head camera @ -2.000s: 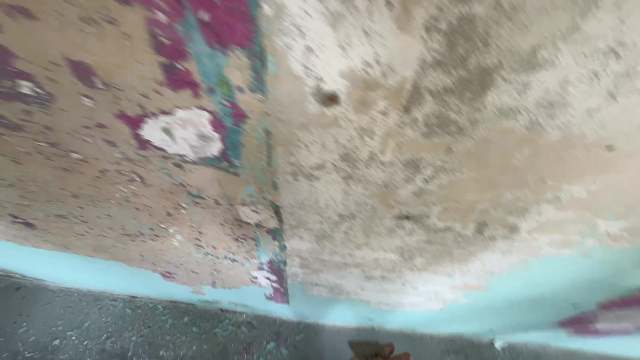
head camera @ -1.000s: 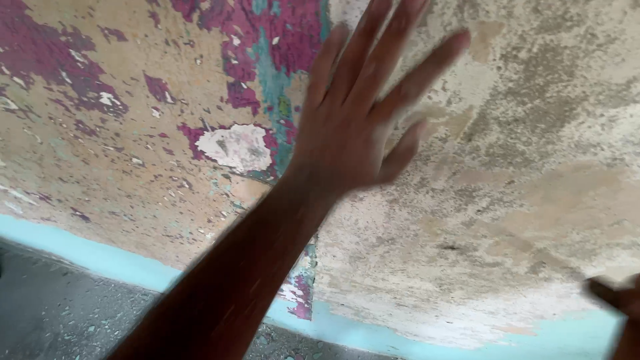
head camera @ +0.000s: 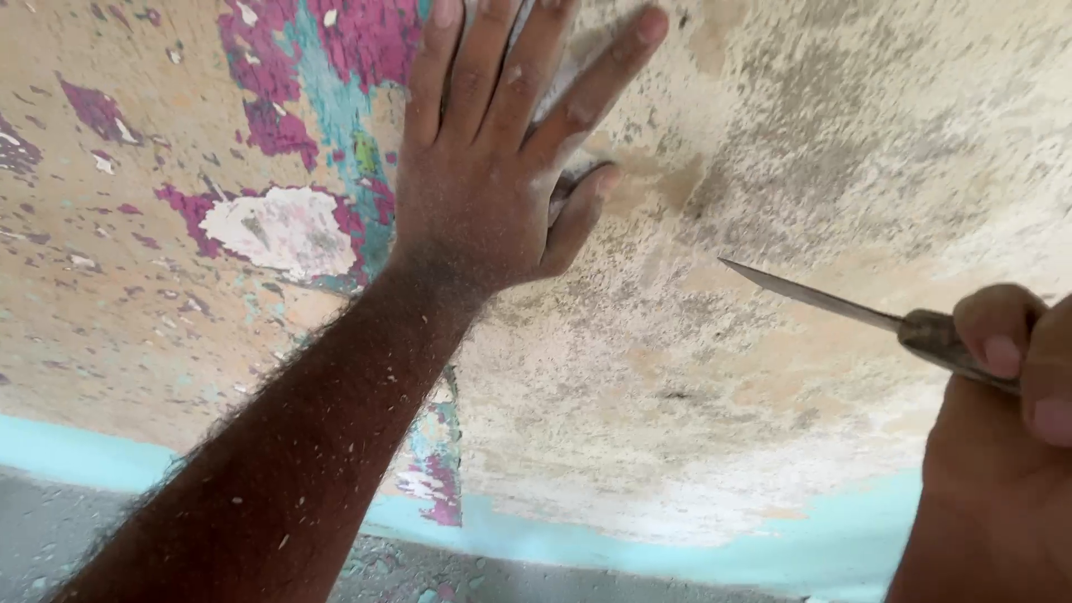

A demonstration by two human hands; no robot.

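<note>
My left hand (head camera: 486, 167) lies palm-down with fingers spread against the wall (head camera: 636, 360), beside peeling magenta and teal paint (head camera: 368, 42). Pale dust marks its skin and fingers; what is under the palm is hidden. At the right edge my right hand (head camera: 1005, 402) grips the dark handle of a knife (head camera: 804, 293). Its narrow, pointed blade reaches left toward my left hand, apart from it. Whether the tip touches the wall cannot be told. Left of my left wrist is a white patch (head camera: 285, 230) ringed by magenta paint.
A light turquoise band (head camera: 620, 548) runs along the foot of the wall. Below it, paint flakes (head camera: 435, 578) lie scattered on the grey floor (head camera: 536, 582). A vertical crack or edge (head camera: 456, 410) shows in the wall right of my left forearm.
Two seconds ago neither the knife nor my left forearm was in view. Since one second ago my left hand has gone from blurred to sharp, and the knife and right hand show more fully.
</note>
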